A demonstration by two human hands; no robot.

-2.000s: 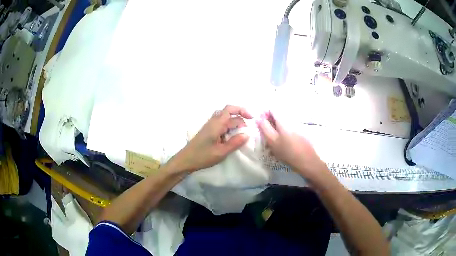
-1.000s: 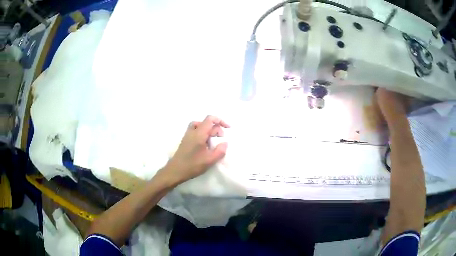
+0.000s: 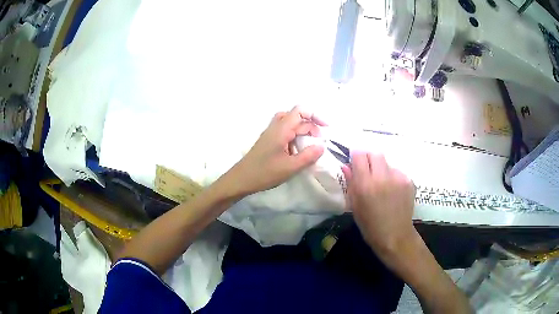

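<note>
My left hand [image 3: 285, 147] pinches white fabric [image 3: 288, 205] left of the needle, near the table's front edge. The fabric hangs over that edge and is washed out by glare in places. My right hand [image 3: 380, 196] holds thread snips [image 3: 338, 151], with two dark slim blades pointing left at the fabric by my left fingertips. The blades look apart. Whether they touch the fabric cannot be told. The sewing machine's pale head [image 3: 417, 27] stands upper right of my hands, its needle area bright with glare.
A grey-white lamp [image 3: 345, 43] hangs left of the needle. Black shears [image 3: 516, 141], a tan card [image 3: 497, 119] and printed sheets [image 3: 540, 175] lie right. A tan ticket [image 3: 176, 183] lies on the left fabric. A yellow bar [image 3: 86, 211] runs below.
My right hand has come back from under the machine arm on the right and now holds the snips beside my left hand. My left hand still pinches the fabric. The camera view has shifted.
</note>
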